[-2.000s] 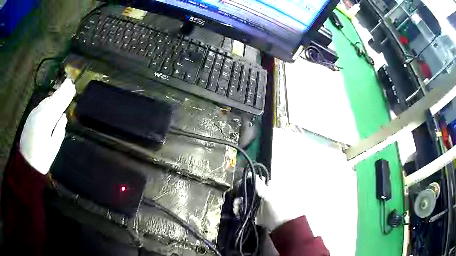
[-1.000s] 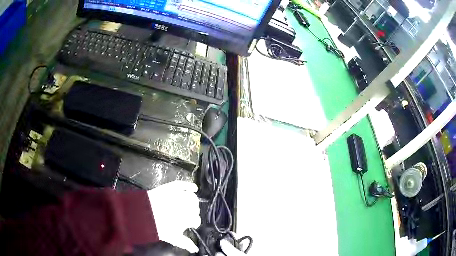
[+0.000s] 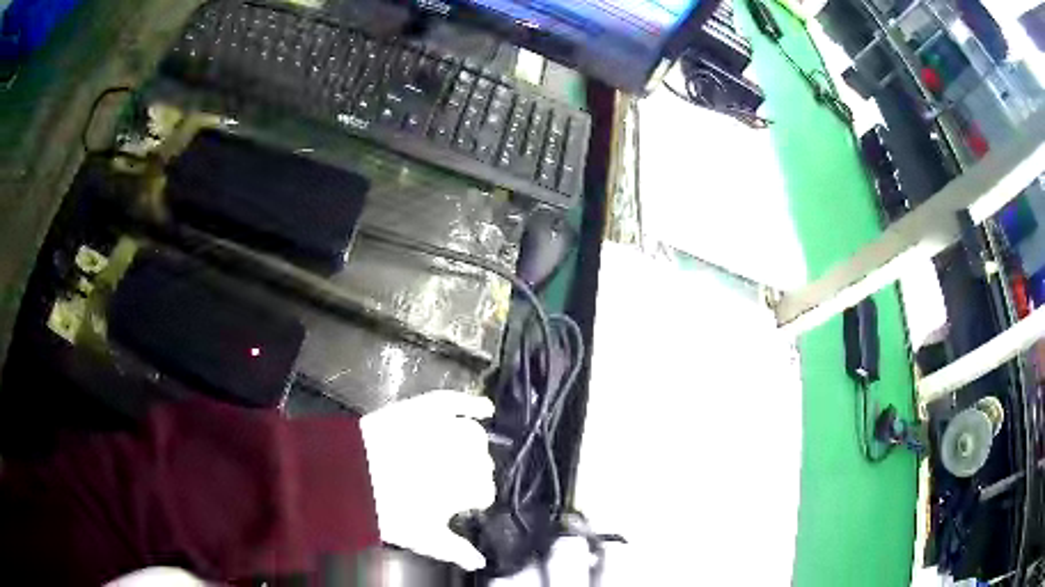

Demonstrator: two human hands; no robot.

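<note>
Two black power adapters lie in the film-covered test fixture [image 3: 426,300], an upper one [image 3: 266,197] and a lower one [image 3: 206,330] with a small red light. Their cords run right. The upper cord joins loops of black cord [image 3: 552,401] beside the fixture. My left hand [image 3: 430,476], in a white glove, is right of the lower adapter, its fingertips at dark parts and cord ends below the loops. My right hand [image 3: 559,564], also white-gloved, is blurred and cut off by the bottom edge, close to the same parts. Their grips are unclear.
A black keyboard [image 3: 384,94] and part of a monitor [image 3: 573,29] are above the fixture. A dark mouse [image 3: 543,243] sits at its right. A white board [image 3: 688,424] lies beside the green belt [image 3: 842,505], which carries an adapter [image 3: 862,341] with its cord.
My left hand has moved from the adapters' left ends to the cord ends at lower right. My right hand has moved down from the loops to the bottom edge. The camera view has shifted.
</note>
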